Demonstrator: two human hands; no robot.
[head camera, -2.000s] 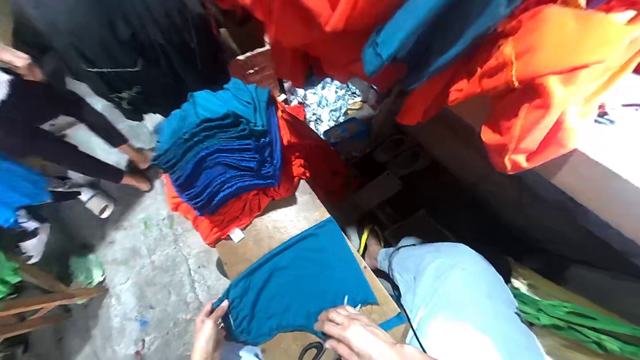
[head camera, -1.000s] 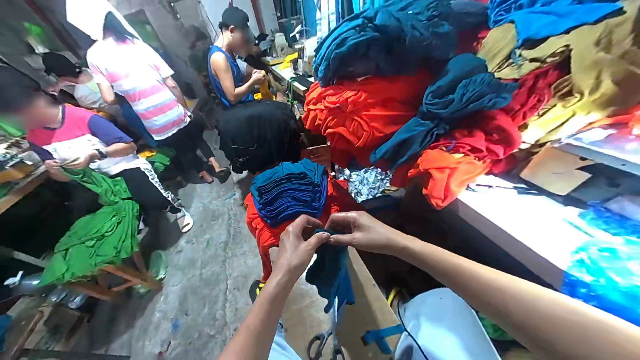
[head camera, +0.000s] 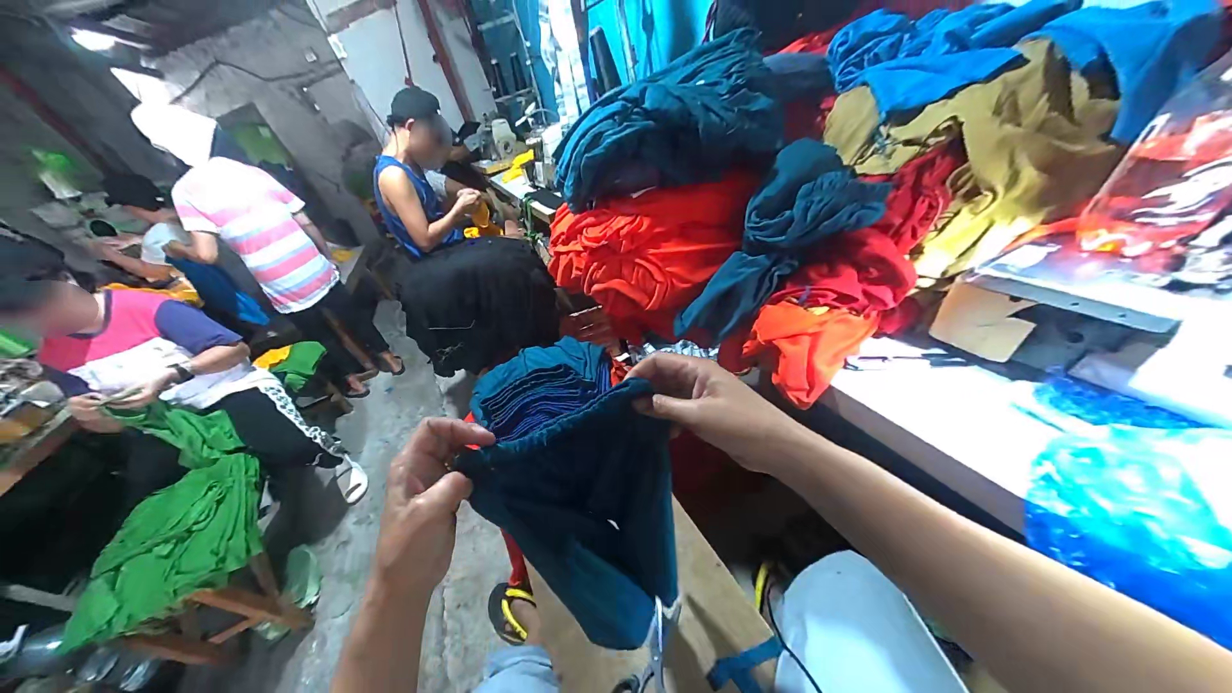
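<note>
A dark teal fabric piece (head camera: 587, 520) hangs stretched between my hands by its gathered upper edge. My left hand (head camera: 433, 491) pinches its left corner, and my right hand (head camera: 698, 399) pinches the right corner between thumb and fingers. Below the cloth, metal scissors (head camera: 658, 640) lie on a wooden bench (head camera: 717, 577), partly hidden by the fabric. Beside them is a teal strip (head camera: 746, 664). Just beyond my hands sits a stack of folded teal and blue pieces (head camera: 544, 390) with red cloth under it.
Heaps of red cloth (head camera: 645, 250), teal cloth (head camera: 674, 115) and olive cloth (head camera: 1020, 125) cover the white table (head camera: 943, 414) at right, with blue plastic (head camera: 1126, 500) nearer. Several people sit or stand at left. Green cloth (head camera: 183, 529) drapes over a wooden stool (head camera: 231, 611).
The teal piece lay flat on the bench two seconds ago; it now hangs raised between my hands. My hands were close together one second ago and are now spread apart. The view has tilted up.
</note>
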